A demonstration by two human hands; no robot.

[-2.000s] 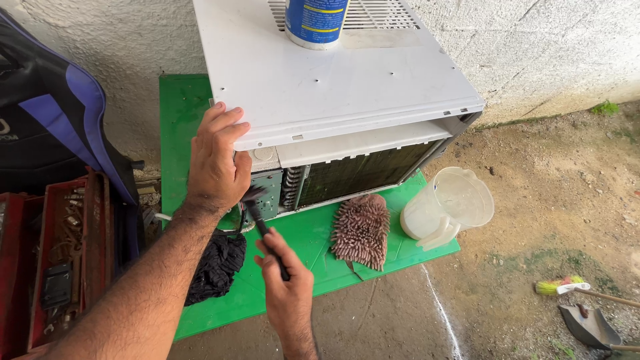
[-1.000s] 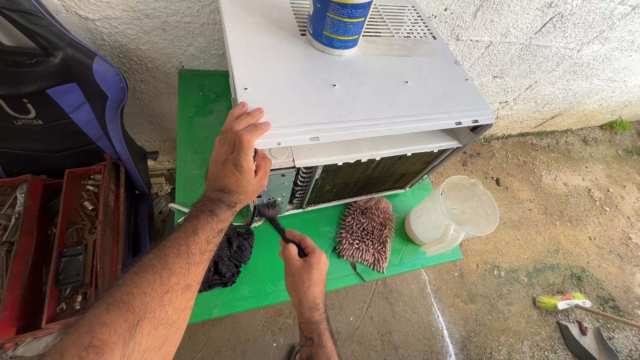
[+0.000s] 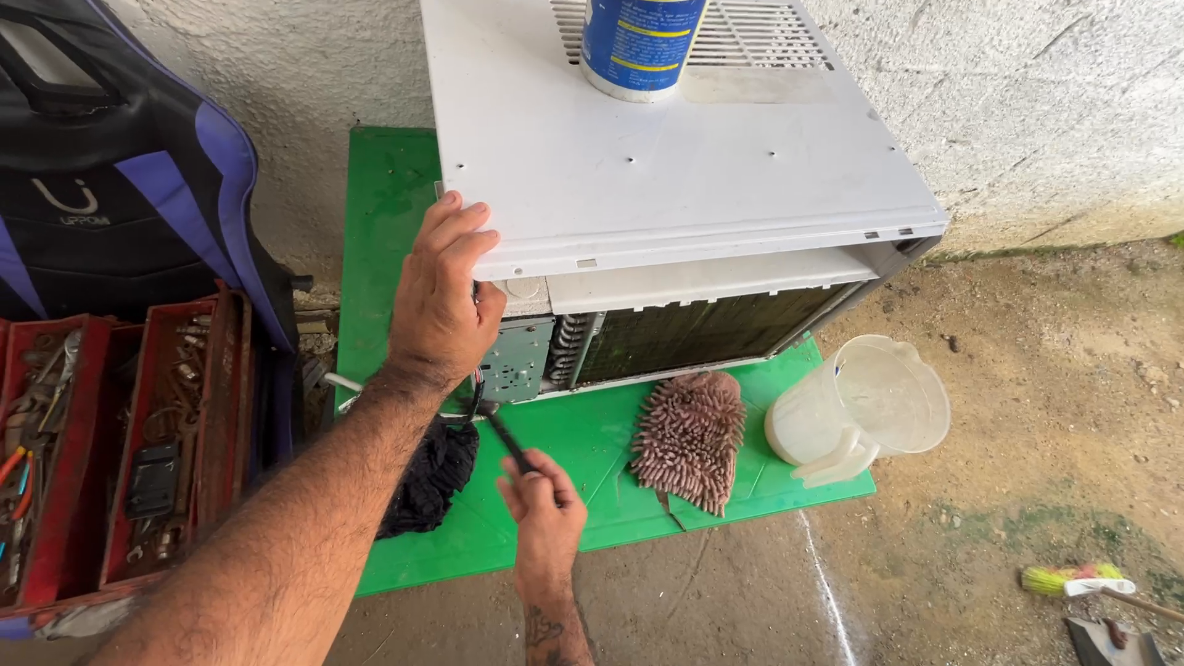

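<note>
My left hand holds the front left corner of the white metal casing of a window air conditioner, fingers on top and thumb below the edge. In my right hand is a black-handled brush, its head at the lower left of the unit's front, near some wires. Beside it a perforated metal panel and the finned coil show. A black cloth lies left of the brush, and a brown chenille wash mitt lies in front of the coil.
The green table carries the unit and a translucent plastic jug at its right end. A blue tub stands on the casing. An open red toolbox and a black and purple chair are at left; a broom lies at right.
The brush in my right hand has moved down from the perforated panel to the unit's lower left edge. My left hand stays at the casing's corner.
</note>
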